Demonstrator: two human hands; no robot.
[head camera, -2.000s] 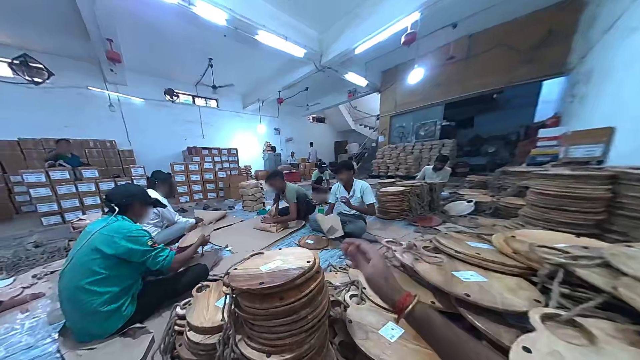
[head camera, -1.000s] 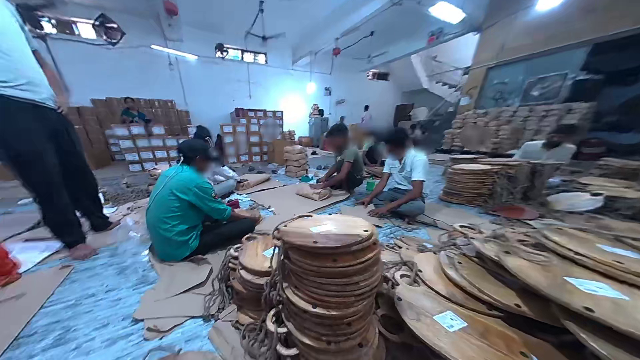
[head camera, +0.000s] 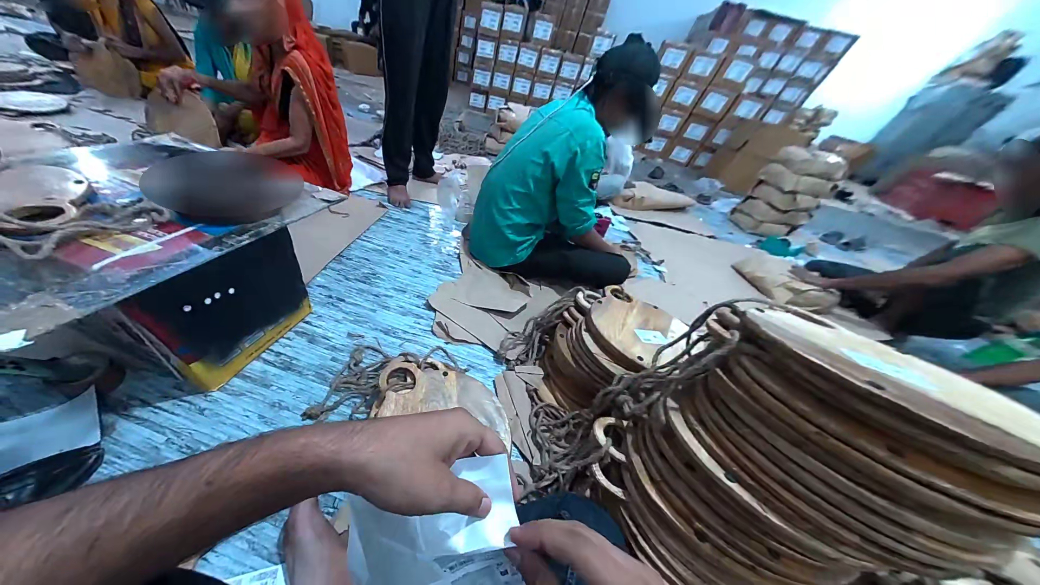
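Note:
My left hand (head camera: 431, 467) reaches in from the lower left and pinches a white glossy sheet (head camera: 487, 496) between thumb and fingers. My right hand (head camera: 573, 552), at the bottom edge, grips the same sheet's right edge with thumb and finger. Printed paper shows under it. Just beyond my hands lies a round wooden board (head camera: 443, 394) with a ring handle and rope. To the right stands a tall stack of round wooden boards (head camera: 756, 455) with knotted ropes (head camera: 642, 390); a shorter stack (head camera: 634, 325) is behind it.
On the left, a box-like surface (head camera: 252, 305) holds a round dark board (head camera: 221, 187) and a wooden ring-handled board (head camera: 45, 195). A person in a teal shirt (head camera: 540, 179) sits ahead on the floor by cardboard pieces (head camera: 479, 301). Other people sit around; labelled cartons (head camera: 707, 89) stand behind.
The view has swung left and down. Both my hands now show with a white sheet; two seconds ago one raised hand with a red wristband showed over the boards.

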